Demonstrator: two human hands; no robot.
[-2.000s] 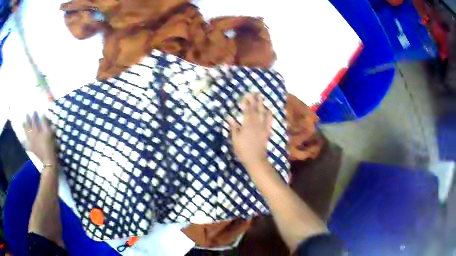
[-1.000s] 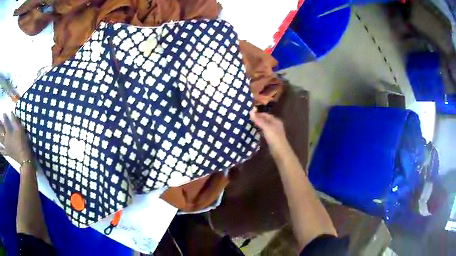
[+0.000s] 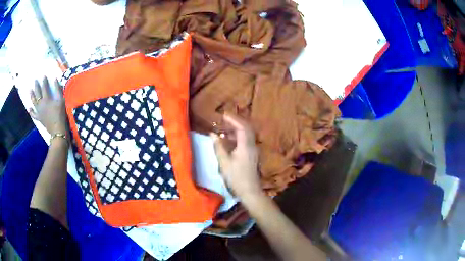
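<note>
An orange-bordered bag piece [image 3: 176,122] lies on the white table, its bright orange cloth framing a navy-white patterned panel [image 3: 125,148]. Patterned cloth shows along its top and left edges. My left hand [image 3: 50,106] lies flat with fingers apart at the piece's left edge. My right hand [image 3: 237,155] is a little blurred, just right of the orange border, above white paper and the brown heap, with thumb and finger apart. I see nothing in it. Brown sewn pieces [image 3: 265,102] lie heaped behind and to the right.
The white table [image 3: 331,46] has a worn red edge at the right. Blue bins or tubs stand at lower left [image 3: 25,178], upper right [image 3: 392,97] and lower right [image 3: 390,214]. A brown box-like surface [image 3: 311,204] is below the heap. White paper [image 3: 165,239] sticks out in front.
The patterned cloth that lay spread wide is folded over to the left, so its orange-bordered side shows and more of the brown heap is uncovered. My right hand has come off the cloth's right edge.
</note>
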